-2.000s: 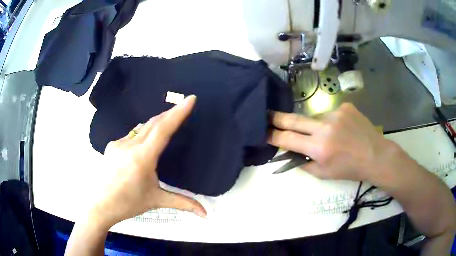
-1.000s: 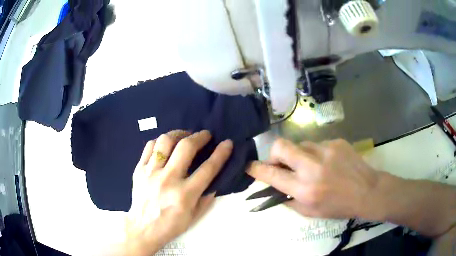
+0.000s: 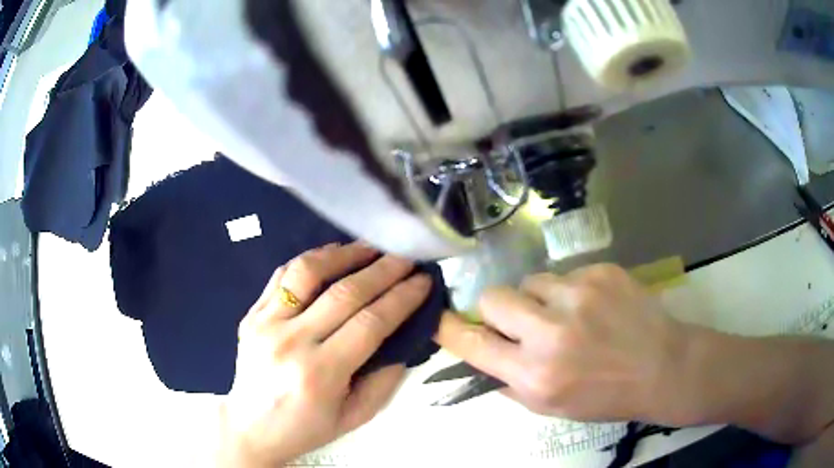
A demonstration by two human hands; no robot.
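The dark cut panel (image 3: 192, 274) lies flat on the white table, its right part under the machine head, with a pale number sticker (image 3: 244, 228) on it. My left hand (image 3: 320, 347), with a yellow ring, lies flat on the panel's right part, fingers close together. My right hand (image 3: 572, 343) is at the panel's right edge, fingertips touching the cloth, with the thread snips (image 3: 462, 384) held in the palm, blades pointing left. The presser foot area (image 3: 466, 206) is partly hidden behind the machine head and wire loops.
The white sewing machine head (image 3: 229, 91) fills the top centre. Smaller dark cut pieces (image 3: 73, 155) lie at the upper left. A red-handled tool (image 3: 814, 215) and a white cloth scrap (image 3: 773, 123) lie at the right. Yellow tape (image 3: 660, 272) and black cord (image 3: 626, 445) are near my right hand.
My left hand has come down flat on the panel. The panel has shifted left in view. The view has moved closer to the machine head, which now covers the panel's upper right.
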